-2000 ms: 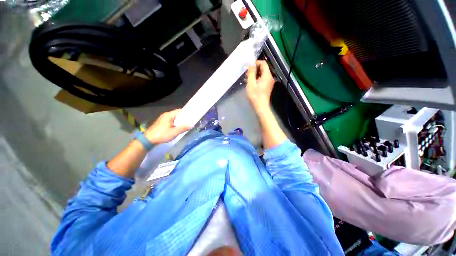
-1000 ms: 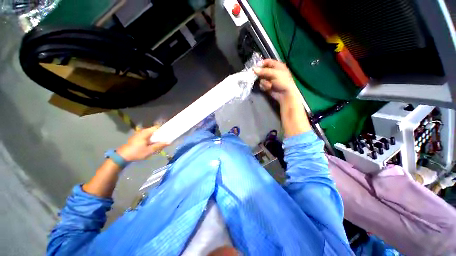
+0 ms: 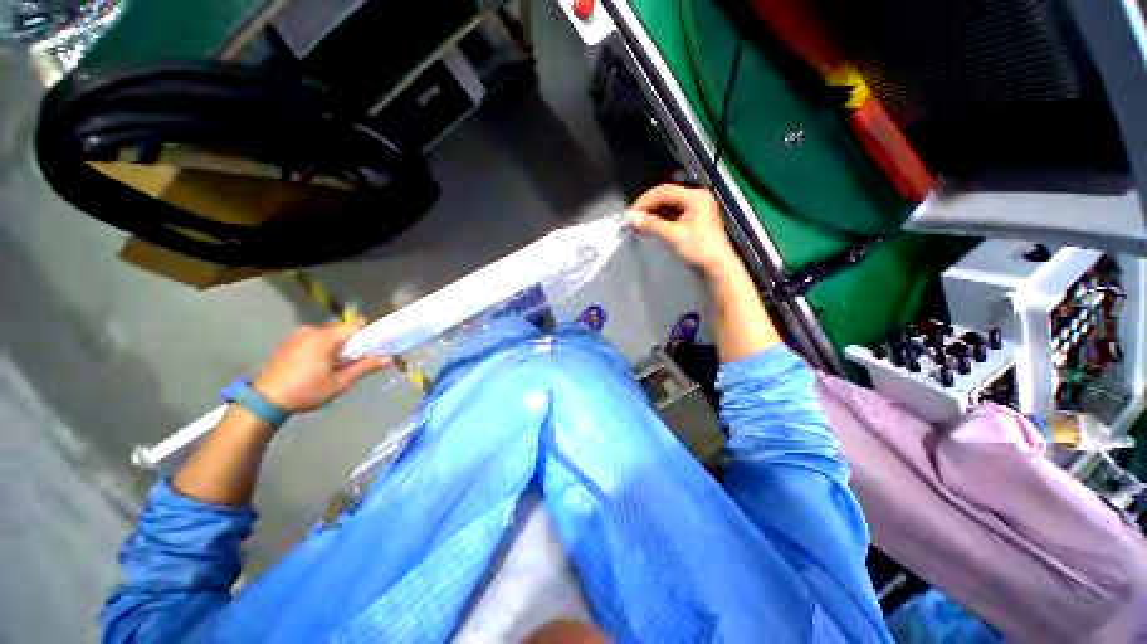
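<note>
A white trim strip (image 3: 472, 292) lies across in front of my body, tilted up to the right, its lower left end showing past my left wrist. My left hand (image 3: 311, 365), with a blue wrist band, is closed around the strip. A crinkled clear plastic film sleeve (image 3: 589, 252) covers the strip's right part and extends past its end. My right hand (image 3: 683, 227) pinches the tip of the sleeve between thumb and fingers.
Black hose loops (image 3: 76, 164) and a brown cardboard box (image 3: 220, 208) are at the upper left. The green bench (image 3: 786, 189) with the cabinet housing (image 3: 1031, 214) is on the right. A coworker in pink (image 3: 931, 484) stands at the lower right.
The strip has moved left and down through the sleeve, and its lower left end now shows beyond my left wrist. My right hand has moved from beside the strip to the sleeve's tip.
</note>
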